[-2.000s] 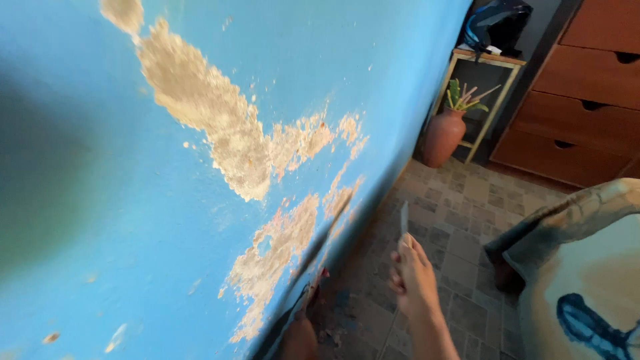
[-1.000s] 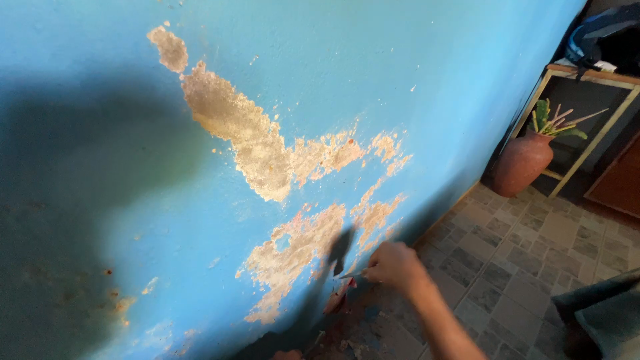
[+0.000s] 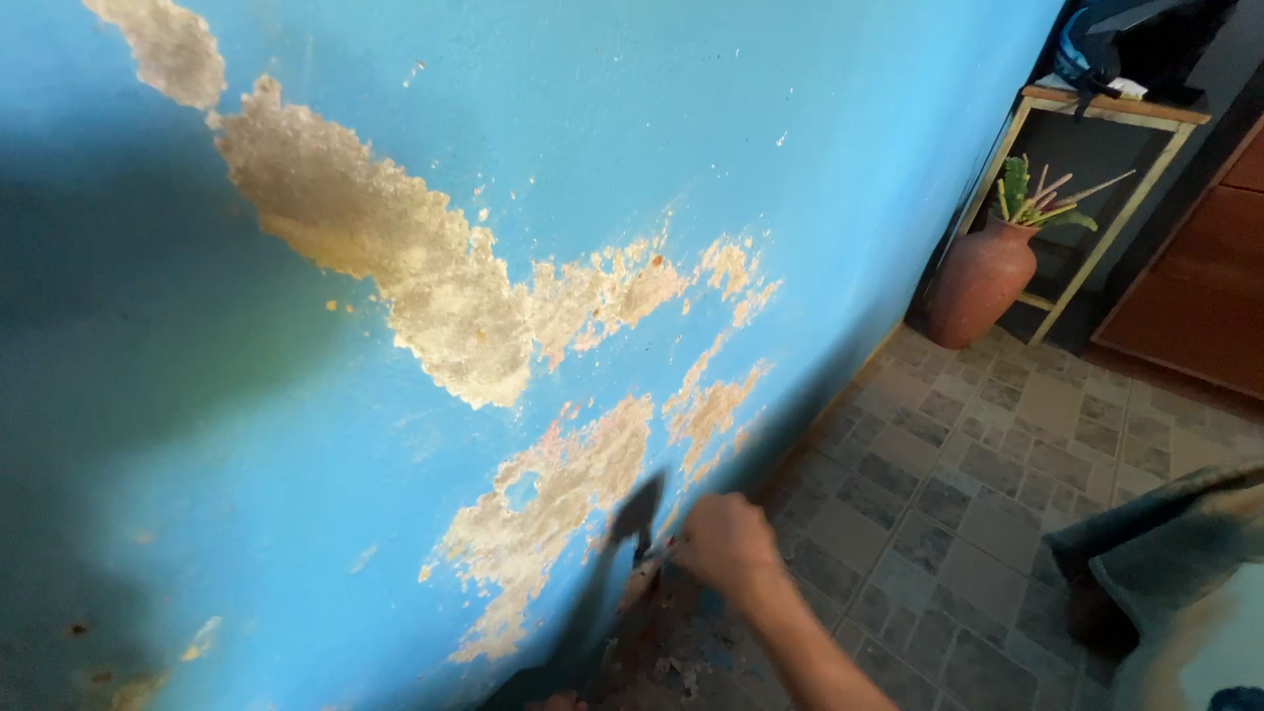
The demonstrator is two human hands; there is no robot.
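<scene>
My right hand (image 3: 726, 538) is closed around a thin tool, seemingly a scraper, low beside the blue painted wall (image 3: 612, 148). The tool is mostly hidden by my fingers and blurred. A dark blade-shaped shadow falls on the wall just left of the hand. Rough patches of bare plaster (image 3: 365, 217) show where paint is gone, one large patch higher up and a lower one (image 3: 553, 494) next to the shadow. My left hand cannot be made out; a small bit of skin at the bottom edge is too cropped to identify.
Paint flakes (image 3: 681, 671) lie on the tiled floor (image 3: 918, 504) at the wall's foot. Farther back, a clay vase (image 3: 983, 281) with a plant stands by a small table (image 3: 1116, 107) bearing a bag. A wooden drawer unit (image 3: 1195, 296) and a cloth-covered object (image 3: 1165, 563) are at right.
My right hand, earlier out over the floor with the blade pointing up, has moved to the wall's lower part, where it stays in the last two frames. The view has shifted.
</scene>
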